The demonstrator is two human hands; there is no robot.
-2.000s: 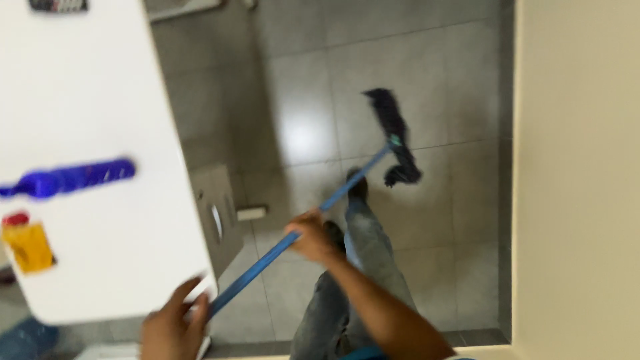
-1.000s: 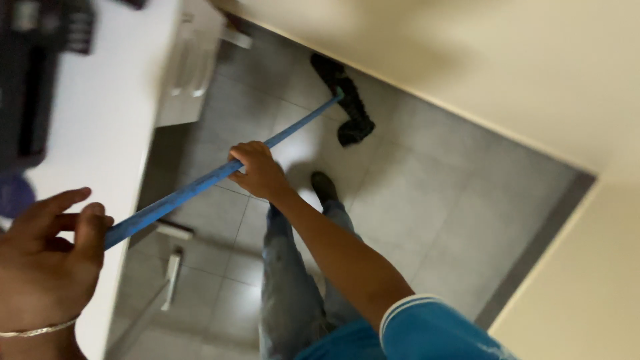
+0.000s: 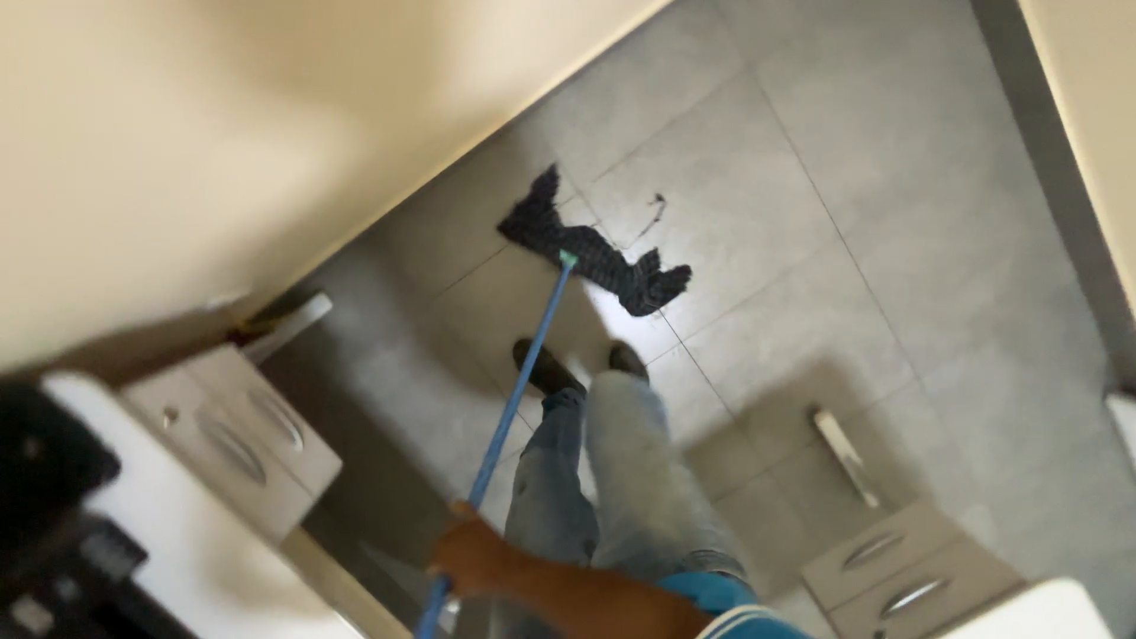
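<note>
My right hand is closed around a blue pole near the bottom of the view. The pole runs up past my shoes to a green joint, where a dark cloth lies draped over the head on the tiled floor. The cloth's ends are bunched and spread to either side. A thin dark strand lies on the tiles just beyond the cloth. My left hand is out of view, and so is the upper end of the pole.
A white desk with dark objects and a drawer unit are at lower left. Another drawer unit stands under a white top at lower right. Cream walls border the floor at upper left and far right.
The view has turned and shifted strongly. My left hand, near the pole's upper end before, has left the view. My right hand still grips the pole.
</note>
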